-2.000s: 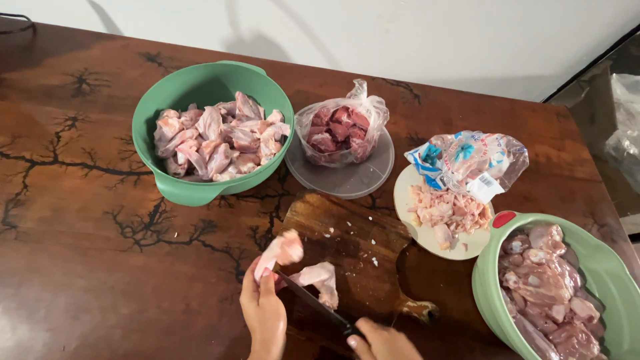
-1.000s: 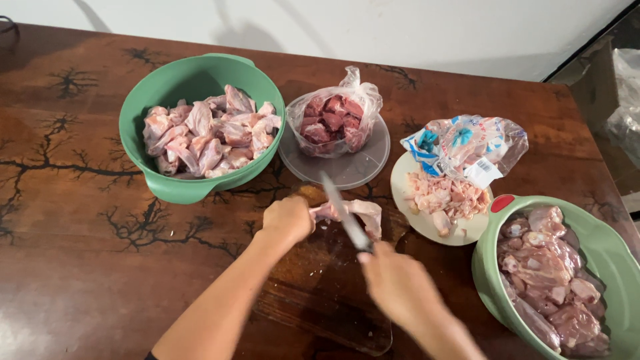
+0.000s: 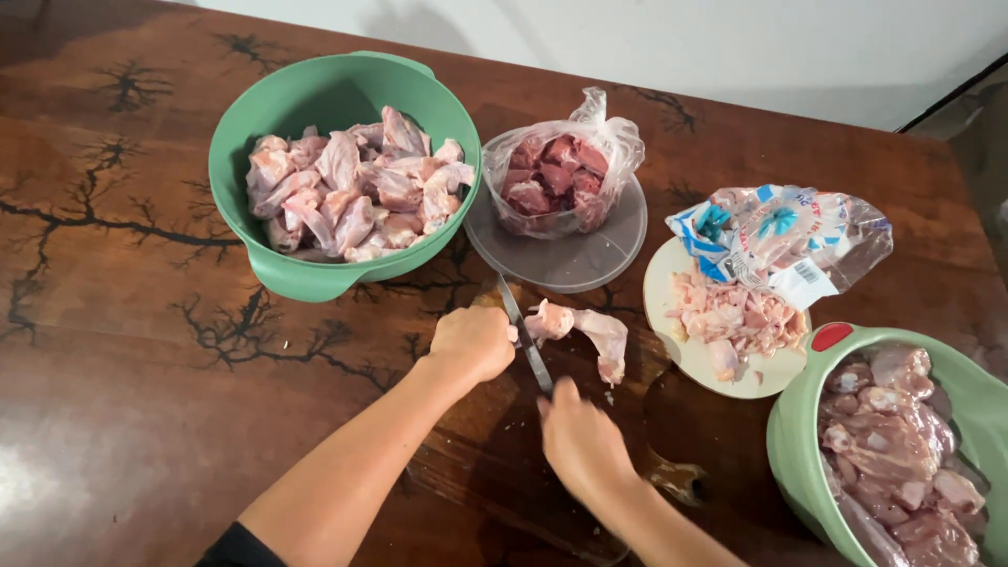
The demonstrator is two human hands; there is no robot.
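Note:
My right hand [image 3: 587,441] grips a kitchen knife [image 3: 526,335], its blade pointing up and left across a raw chicken wing piece. My left hand [image 3: 474,342] is closed on one end of that piece, just left of the blade; most of the held end is hidden by the fingers. The rest of the raw chicken wing [image 3: 602,335] extends right of the blade, bent downward. Both hands are over a dark wooden cutting board [image 3: 504,441], which bears small scraps. Up and left of my hands, a green bowl [image 3: 311,279] holds many raw chicken wing pieces [image 3: 342,189].
A clear bag of red meat chunks [image 3: 559,177] rests on a round translucent lid [image 3: 583,264]. At right, a cream plate [image 3: 669,315] carries pale trimmings [image 3: 736,315] and a printed plastic bag [image 3: 787,228]. A light green container [image 3: 795,457] of raw chicken stands at the lower right.
My left hand has moved from the lower left of the board, as seen two seconds ago, to its upper part. The knife blade now lies across the wing, close to my left fingers.

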